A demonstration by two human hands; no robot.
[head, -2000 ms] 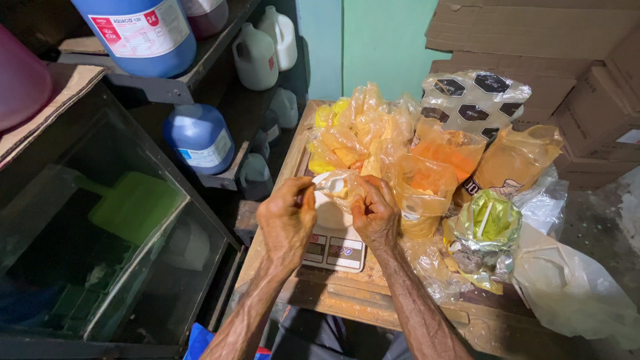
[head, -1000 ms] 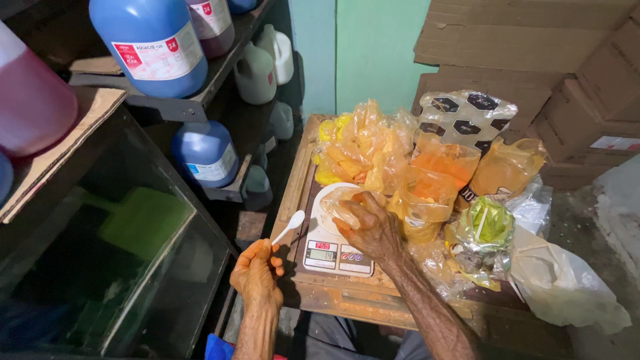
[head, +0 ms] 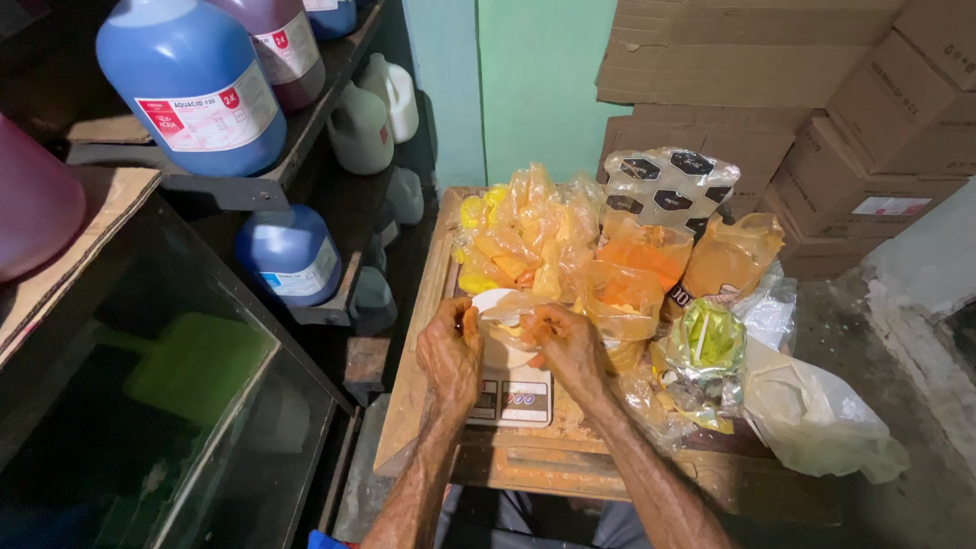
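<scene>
Over the round pan of a white digital kitchen scale (head: 512, 404), my left hand (head: 451, 354) and my right hand (head: 568, 343) face each other with a small clear plastic bag (head: 507, 311) between them. The fingers of both pinch the bag's edges, and something pale yellowish shows in it. The white spoon (head: 485, 302) appears partly at my left fingers; its handle is hidden. Right of the scale stand open plastic bags of orange powder (head: 625, 293). Behind it lies a heap of small yellow-orange filled bags (head: 534, 229). My left wrist covers part of the scale's display.
A green foil bag (head: 709, 339) and a whitish plastic bag (head: 820, 412) lie at the wooden table's (head: 412, 412) right. Blue jugs (head: 293, 255) fill the shelf at left, beside a glass-sided case (head: 152, 396). Cardboard boxes (head: 862, 175) are stacked at back right.
One second ago my left hand held the white spoon left of the scale and my right hand had the bag on the pan. My left hand has moved to the bag.
</scene>
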